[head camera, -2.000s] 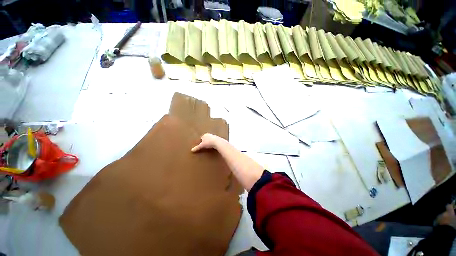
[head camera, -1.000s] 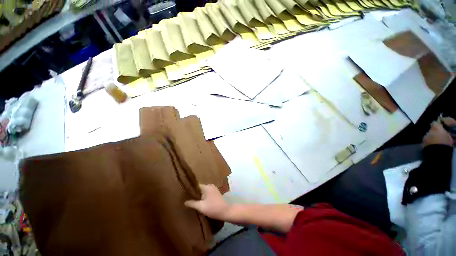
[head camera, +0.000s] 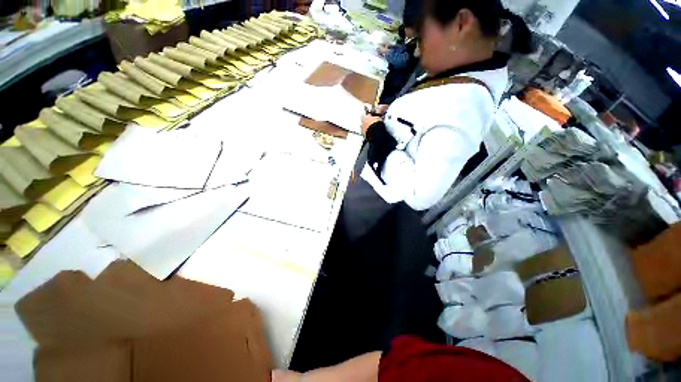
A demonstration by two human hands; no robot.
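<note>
Large brown panels (head camera: 187, 339) lie at the lower left of the table, overlapping, with stepped, notched edges and a vertical line across them; the bottom edge of the picture cuts them off. My right forearm in a red sleeve comes in along the bottom. Only the wrist side of my right hand (head camera: 287, 375) shows beside the panels' right edge; the fingers are cut off, so its grip is hidden. My left hand is out of the picture. White-grey boards (head camera: 168, 216) overlap on the table above the panels.
Olive-yellow folded pieces (head camera: 97, 101) run in a long row along the table's far side. A person in white (head camera: 448, 134) stands at the table's right edge, near smaller brown panels (head camera: 362, 88). White wrapped bundles (head camera: 485, 287) fill shelving at the right.
The view has swung right, bringing in the person and shelving. A dark upper brown sheet my right hand was at no longer shows; the notched panels remain. My right hand is now mostly cut off.
</note>
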